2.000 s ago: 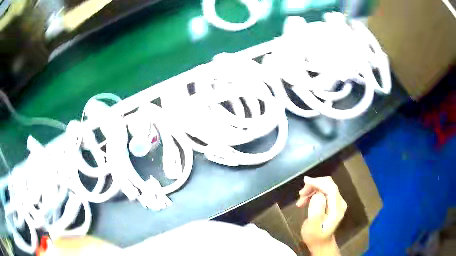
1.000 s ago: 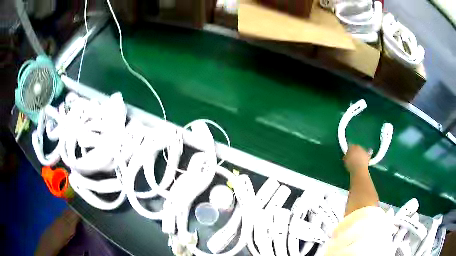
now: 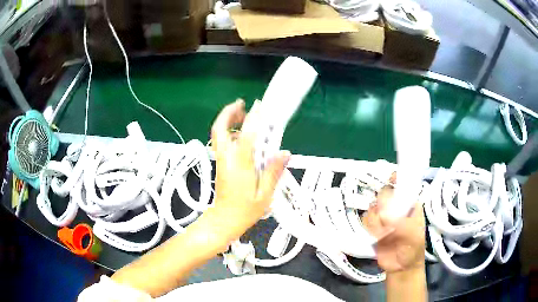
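Observation:
A white neck fan (image 3: pixel 412 127) is held up in front of me, its two thick ends pointing up and away. My left hand (image 3: pixel 245 168) is closed around the left arm of the band, below its rounded end. My right hand (image 3: pixel 398 233) grips the right arm lower down. The middle of the band is hard to make out against the pile behind. More white neck fans (image 3: pixel 127 200) lie in tangled heaps along the dark bench (image 3: pixel 194 277), left and right of my hands.
The green belt (image 3: pixel 183 88) runs behind the bench, with one white band (image 3: pixel 514 124) at its far right. Open cartons (image 3: pixel 410 50) stand beyond it. A teal desk fan (image 3: pixel 32 146) and an orange tape dispenser (image 3: pixel 79 240) are at the left. Thin white cables hang over the belt.
The neck fan my right hand reached on the belt appears lifted towards me. My left hand has come into view and holds it too. The view has shifted.

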